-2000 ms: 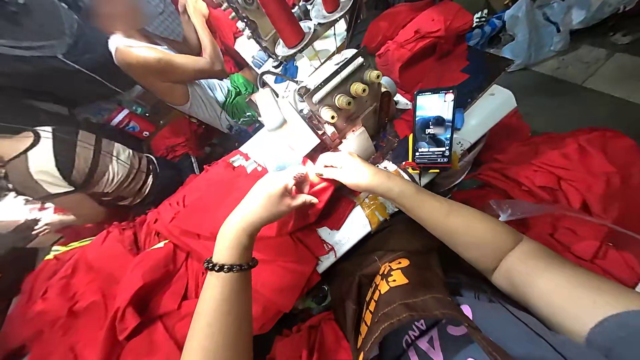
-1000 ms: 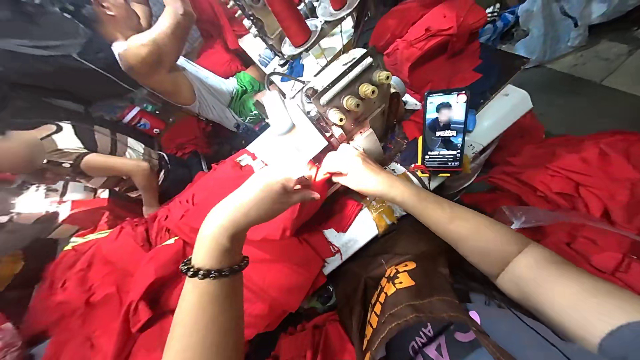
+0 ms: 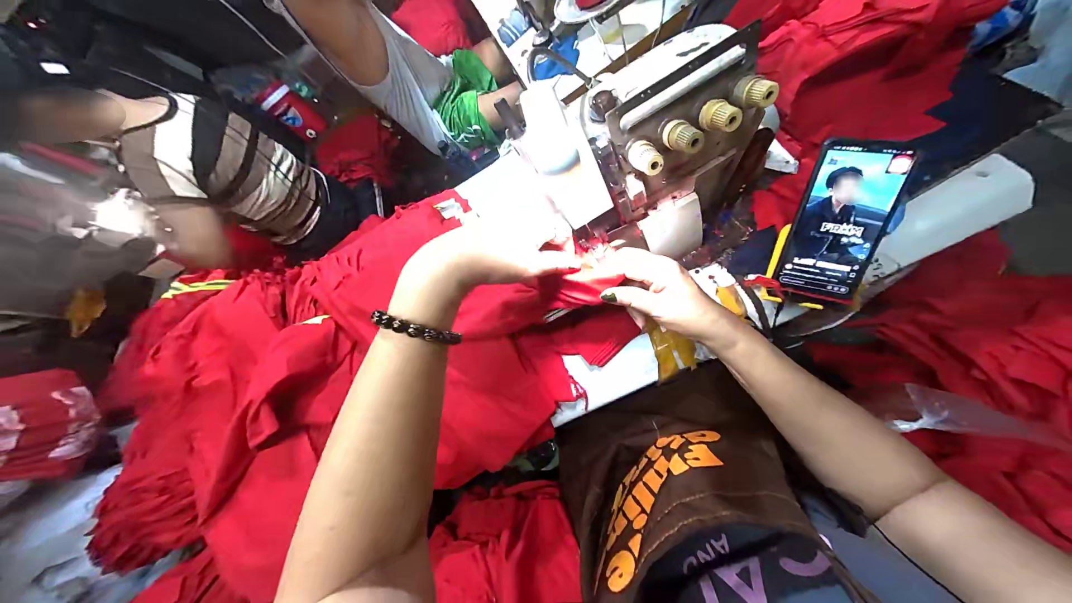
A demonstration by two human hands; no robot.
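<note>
An overlock sewing machine (image 3: 678, 126) with several cream tension dials stands at the upper middle. Red fabric (image 3: 486, 385) lies over the white machine table and hangs down at the left. My left hand (image 3: 494, 251), below a beaded bracelet on the forearm, rests on the fabric left of the presser foot area; its fingertips touch the cloth there. My right hand (image 3: 662, 289) pinches a folded edge of the red fabric between thumb and fingers, just in front of the machine. Bright light hides the needle and the left fingertips in part.
A smartphone (image 3: 846, 222) stands in a yellow holder right of the machine. Red cloth heaps (image 3: 980, 335) lie at the right and behind the machine. Two other people sit at the upper left, one in a striped top (image 3: 226, 167). A brown cloth (image 3: 670, 469) covers my lap.
Both hands stay beside the machine front, with the red fabric between them. The person in the striped top has shifted posture. The picture on the phone has changed.
</note>
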